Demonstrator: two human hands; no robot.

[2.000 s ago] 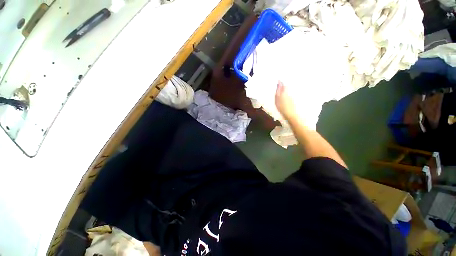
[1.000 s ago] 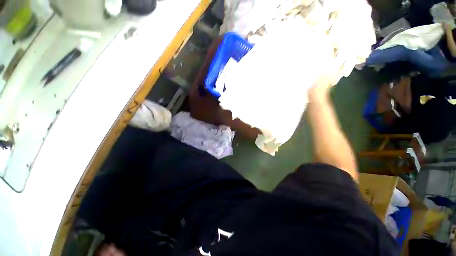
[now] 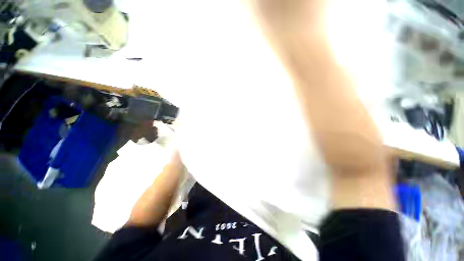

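A large bright white fabric panel (image 3: 224, 92) fills the middle of the view, overexposed, and hangs in front of my chest. My right forearm, blurred, rises across it to the top edge, where my right hand is cut off. My left hand (image 3: 175, 162) is at the panel's left edge, with its fingers hidden by the white cloth, so its grip cannot be told. Another white piece (image 3: 122, 188) hangs beside my left forearm at the lower left.
A white machine table (image 3: 76, 71) with a pale machine head (image 3: 109, 25) stands at the upper left. A blue container (image 3: 76, 148) is below it, over green floor. Another table edge (image 3: 422, 148) and a blue item (image 3: 408, 200) with pale crumpled material are at the right.
The view has swung away from the basket and fabric pile. The large white panel is now close in front of me. My right arm is raised, and my left forearm has come into view.
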